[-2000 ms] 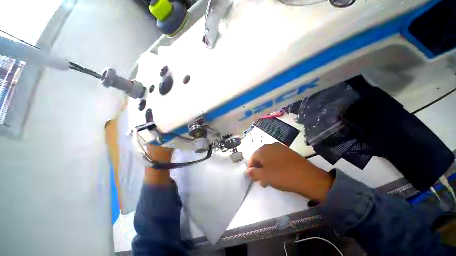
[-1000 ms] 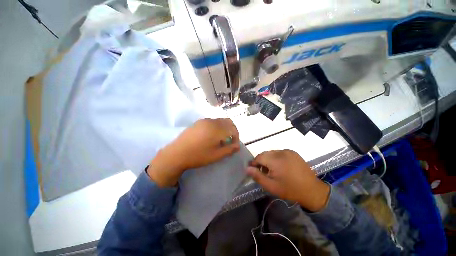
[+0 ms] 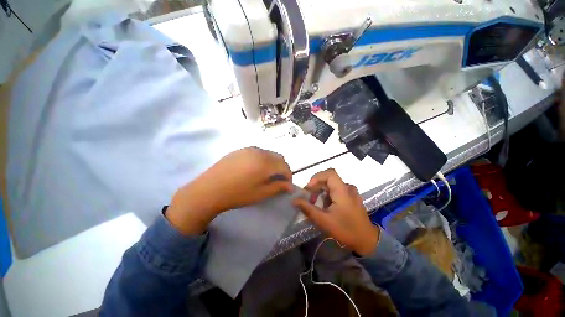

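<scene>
A light grey-blue fabric panel (image 3: 245, 238) hangs over the table's front edge, its upper edge pinched between both hands. My left hand (image 3: 238, 179) grips the edge from the left, knuckles up. My right hand (image 3: 337, 210) pinches the same edge with thumb and fingers just to the right; a small reddish spot shows between its fingers. The hands are in front of the sewing machine's (image 3: 248, 56) needle area, away from the presser foot (image 3: 271, 114). The needle is too small to make out.
Wide pile of grey-blue cloth (image 3: 105, 124) at left. Right of the needle are black labels (image 3: 319, 127), a dark plastic bag (image 3: 353, 111) and a smartphone (image 3: 412, 142) with a white cable. A blue crate (image 3: 495, 254) holds scraps at lower right. Earphone cord (image 3: 303, 278) crosses the lap.
The view has swung down and left from the machine. Both hands moved from beside the needle to the table's front, holding the panel edge. Since one second ago the hands have come closer together.
</scene>
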